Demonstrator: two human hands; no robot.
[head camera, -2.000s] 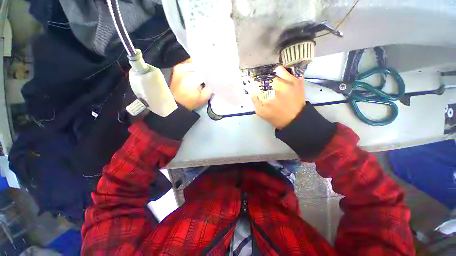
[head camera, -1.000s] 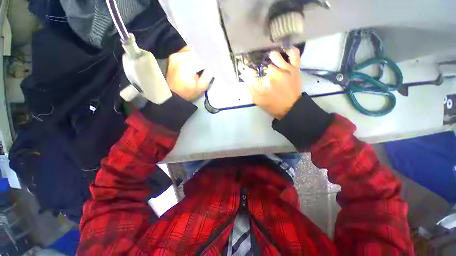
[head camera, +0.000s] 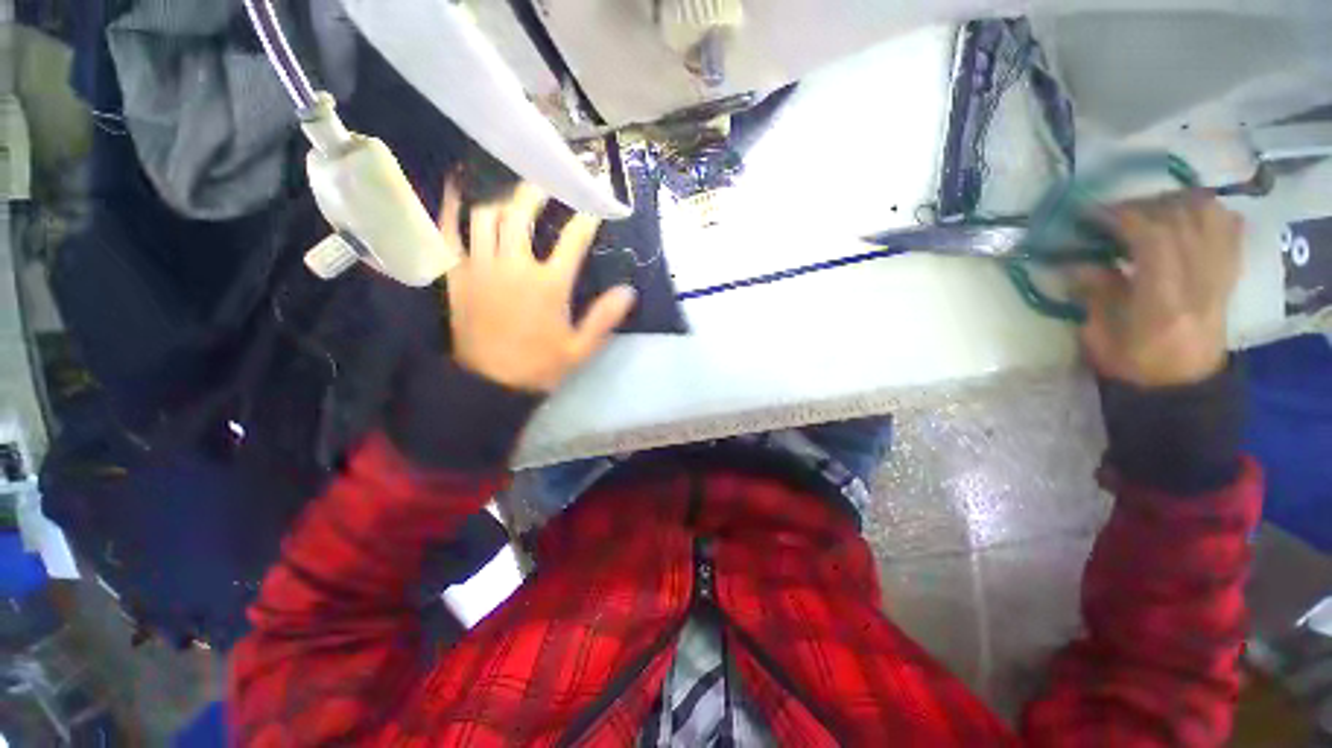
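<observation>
My left hand (head camera: 529, 297) lies with fingers spread on dark denim cloth (head camera: 640, 288) left of the needle area (head camera: 687, 164), pressing it on the bed. The cloth's straight edge shows beside my thumb. My right hand (head camera: 1164, 285) is on the teal-green handles of the scissors (head camera: 1052, 234) at the right of the bed, fingers curled around a loop; the handles are blurred. The blades point left. A narrow dark line (head camera: 789, 275) runs along the bed between cloth and scissors.
The machine head (head camera: 847, 44) spans the top, with a cream ribbed knob (head camera: 701, 18). A cream lamp (head camera: 377, 205) hangs over my left hand. A folded dark denim loop (head camera: 971, 124) lies behind the scissors. A dark garment pile (head camera: 190, 380) and grey cloth (head camera: 208, 110) fill the left.
My right hand has left the needle area, moved right and taken hold of the scissors. My left hand has spread its fingers on the cloth. The camera view has shifted.
</observation>
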